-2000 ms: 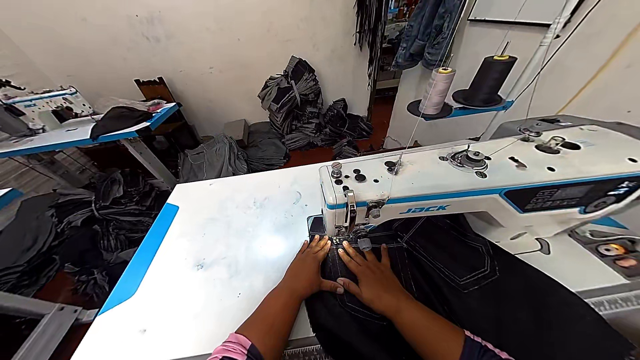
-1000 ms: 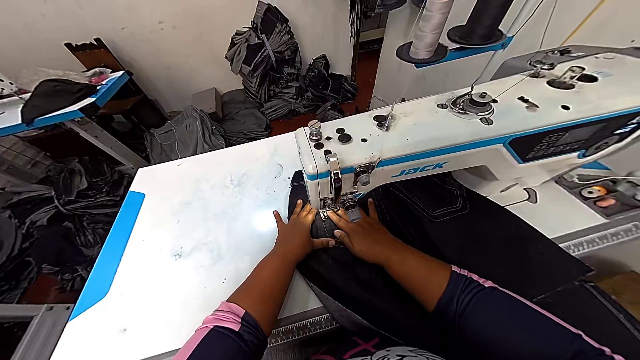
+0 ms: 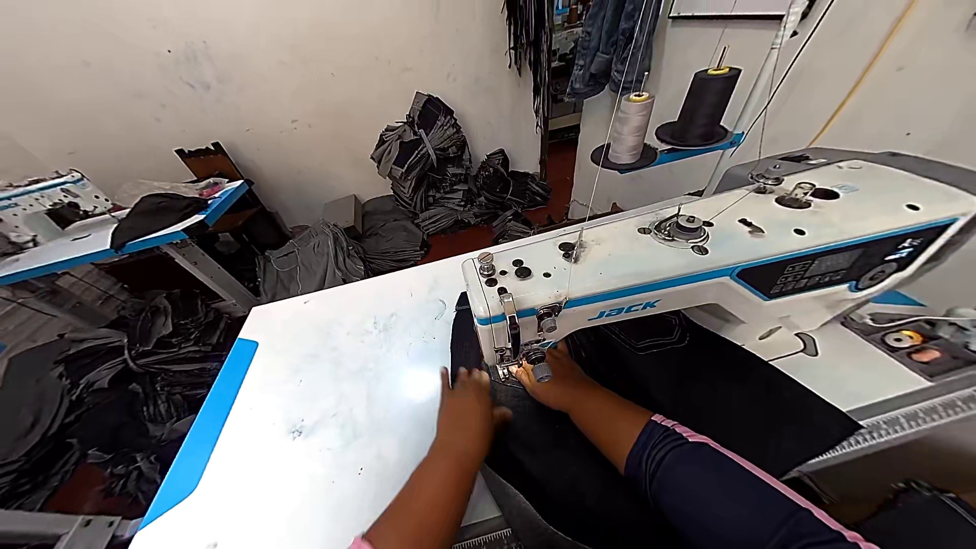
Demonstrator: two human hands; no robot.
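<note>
A white Jack industrial sewing machine (image 3: 671, 267) stands on the white table. Dark denim fabric (image 3: 709, 389) with a stitched pocket outline lies under its arm and hangs over the front edge. My left hand (image 3: 467, 408) is at the fabric's left border, left of the presser foot (image 3: 505, 370), fingers apart and pointing forward; it grips nothing that I can see. My right hand (image 3: 560, 381) is on the fabric just right of the needle area. Its fingertips are partly hidden behind the machine's head, and whether they pinch the cloth is unclear.
Grey and black thread cones (image 3: 631, 130) stand on a rack behind the machine. A parts tray (image 3: 907, 343) lies at the right. Bundles of dark cloth (image 3: 427, 168) lie by the wall. Another sewing table (image 3: 137, 236) stands at the left, with heaped fabric below.
My left hand has moved off its flat position beside the needle to the fabric's left border. My right hand has shifted in close to the needle area, partly behind the machine's head.
</note>
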